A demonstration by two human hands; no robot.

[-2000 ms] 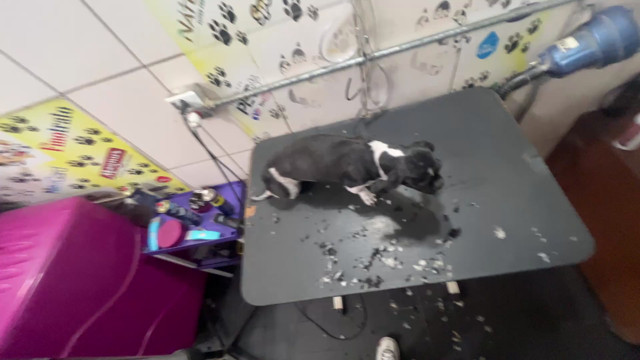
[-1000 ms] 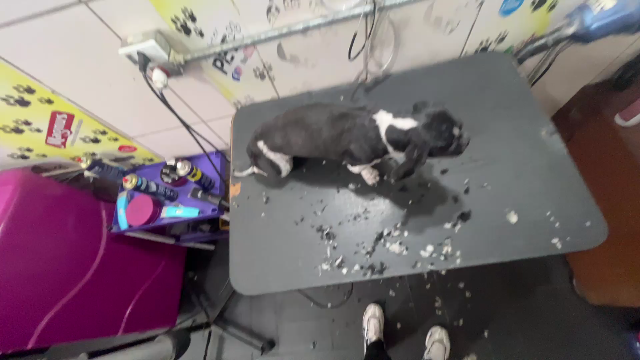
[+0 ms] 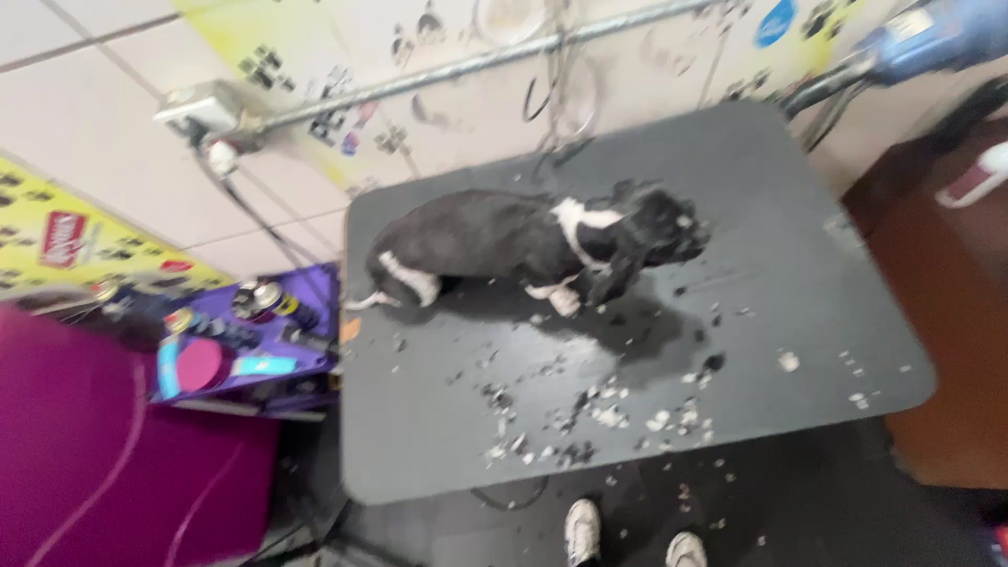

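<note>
Neither of my hands shows in the head view. A black and white dog (image 3: 488, 236) is on a dark grey grooming table (image 3: 441, 441), its head toward the right and its tail at the table's left edge. Its white front paw rests on the tabletop. Clumps of black and white cut hair (image 3: 610, 416) lie scattered over the near part of the table. Black cords hang from the metal pipe (image 3: 465, 67) on the wall behind the dog.
At the left, a purple tray (image 3: 313, 283) holds spray cans (image 3: 287, 303), clippers and a round pink item (image 3: 203, 365). A magenta tub-like object (image 3: 71, 441) stands beside it. A blue device (image 3: 937, 39) is at the upper right. Two white shoes (image 3: 583, 531) are below the table.
The view has shifted. The dog stays on the table, and its head has turned from downward to more toward the right since the earliest frame.
</note>
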